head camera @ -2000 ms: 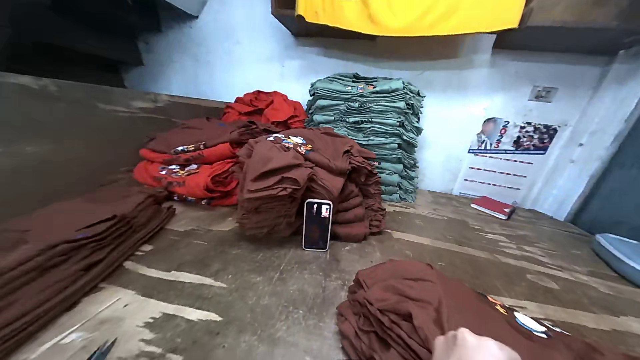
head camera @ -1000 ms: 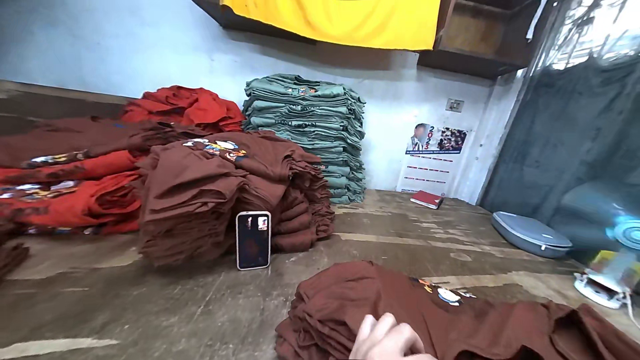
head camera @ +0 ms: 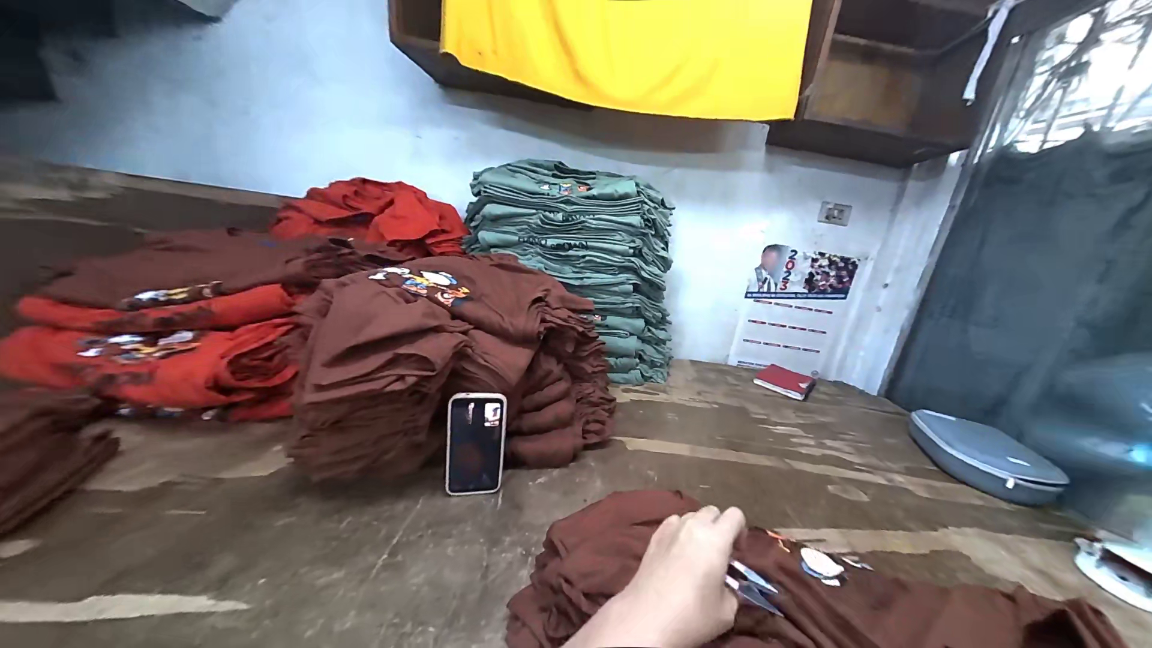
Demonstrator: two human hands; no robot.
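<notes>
My left hand (head camera: pixel 688 567) rests on a pile of folded brown shirts (head camera: pixel 594 558) at the lower right, its fingers curled around small scissors or thread snips (head camera: pixel 753 585). Their metal blades poke out on the hand's right side, over the brown cloth. Just to the right of the blades, the top shirt bears a white and orange embroidered patch (head camera: pixel 821 564). The lower part of the pile and my wrist are cut off by the frame edge. My right hand is out of view.
Behind stand a phone (head camera: pixel 475 443), a heap of brown shirts (head camera: pixel 387 360), red shirts (head camera: pixel 225 360) and a tall stack of green shirts (head camera: pixel 576 216). To the right lie a red booklet (head camera: pixel 785 381) and a grey case (head camera: pixel 990 454), near a fan base (head camera: pixel 1116 567).
The view has swung to the right since the earliest frame. Scissor blades now show beside my left hand, where the earlier frames show none. The shirt heaps and the phone have stayed put.
</notes>
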